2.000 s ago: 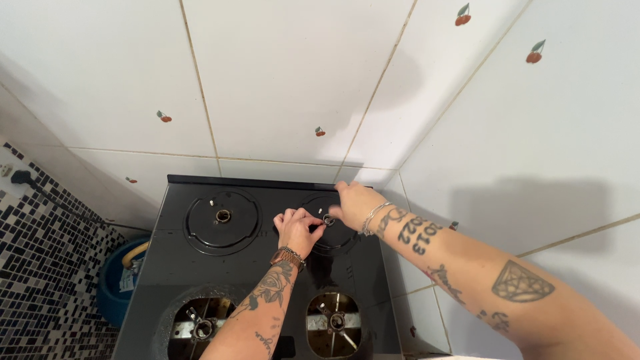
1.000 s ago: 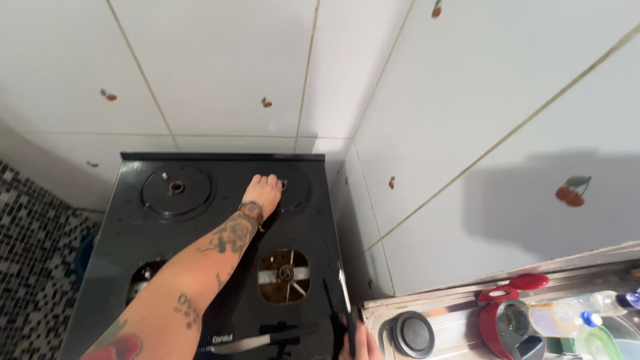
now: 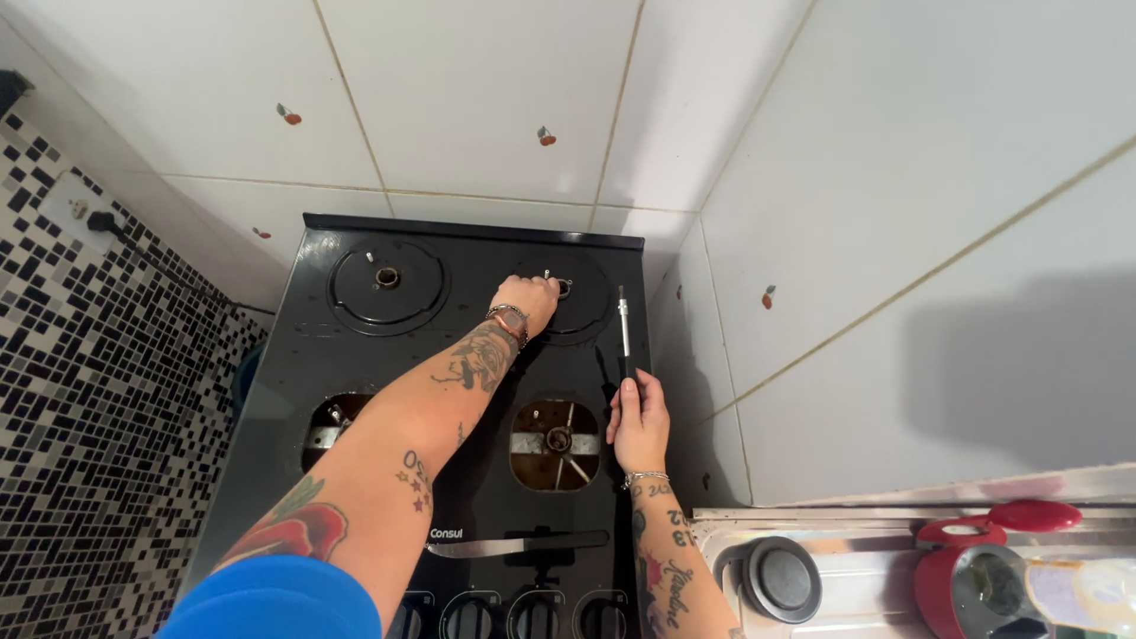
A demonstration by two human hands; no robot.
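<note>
My left hand [image 3: 527, 302] rests at the back right burner hole [image 3: 564, 288] of a black Consul gas stove [image 3: 479, 355], its fingers curled at the hole's left edge; whether they hold something small is hidden. My right hand [image 3: 641, 419] grips the black handle of a screwdriver-like tool with a metal shaft [image 3: 624, 330], pointing up over the stove's right edge. A table knife [image 3: 515, 543] lies near the control knobs. The back left burner hole [image 3: 388, 277] is uncovered. Through the front right opening [image 3: 556, 444] a burner support shows; my left forearm partly covers the front left opening [image 3: 324, 430].
White tiled walls [image 3: 479, 106] stand behind and to the right. At lower right, a metal sink counter [image 3: 852, 577] holds a dark round burner part [image 3: 783, 579], a red pot [image 3: 941, 581] and a bottle [image 3: 1078, 586]. A black plug [image 3: 102, 222] sits near an outlet at left.
Two seconds ago both hands were at the back right burner. My right hand went down to the stove's front right side, and now holds the tool raised. My left hand stays at that burner.
</note>
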